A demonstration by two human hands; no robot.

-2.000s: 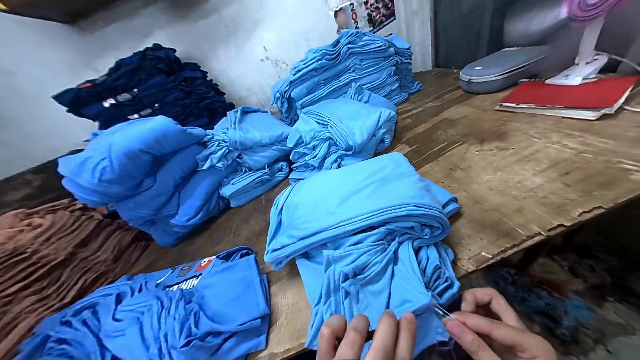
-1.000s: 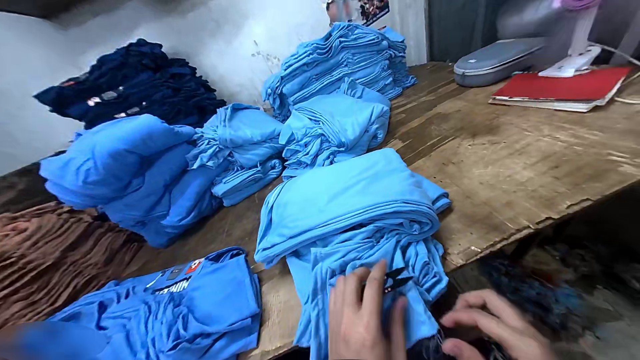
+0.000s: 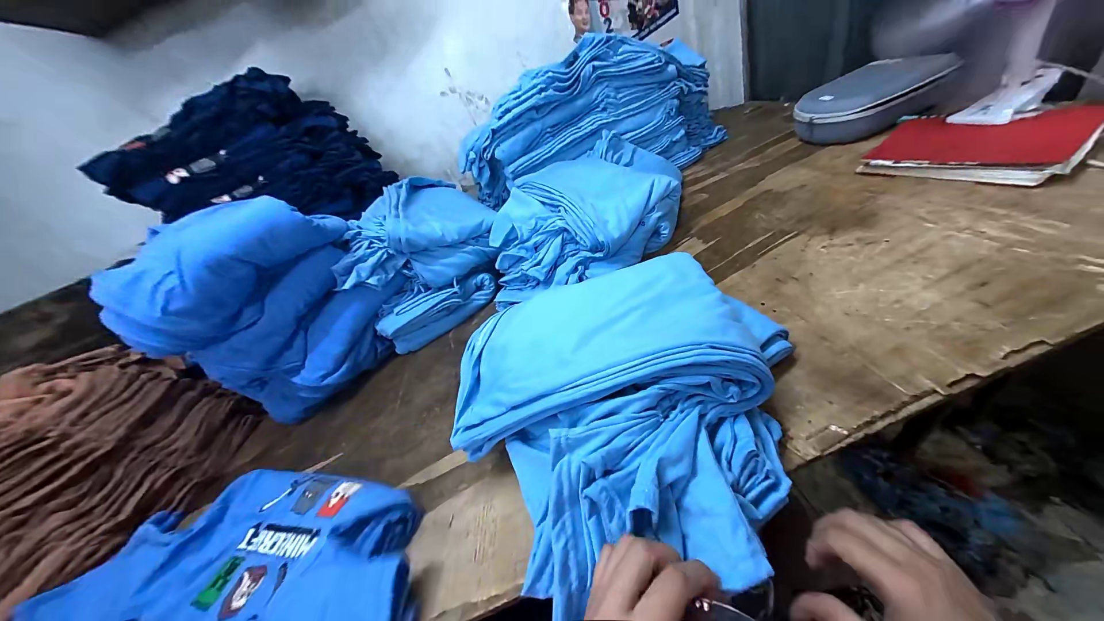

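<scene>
A light blue folded cloth bundle (image 3: 595,345) lies at the table's front edge, its loose layers hanging toward me. My left hand (image 3: 651,582) is curled at the bottom edge of those layers; its fingertips are partly hidden, so its hold is unclear. A dark, shiny curved object (image 3: 720,609), too cut off to name, shows beside its fingers. To the right, off the cloth, my right hand (image 3: 893,569) is blurred, with bent fingers apart from the thumb and nothing visible between them. A blue printed shirt (image 3: 319,552) lies at the lower left.
Behind stand light blue stacks (image 3: 595,103), a mid-blue heap (image 3: 233,285) and a dark navy pile (image 3: 259,147). Brown cloth (image 3: 112,431) lies left. A grey case (image 3: 871,95) and a red folder (image 3: 992,142) are back right on the wooden table (image 3: 931,285), whose rough edge runs along the right.
The small metal tool at my right fingertips two seconds ago no longer shows there. My left hand, spread on the cloth one second ago, is now lower and curled at its edge.
</scene>
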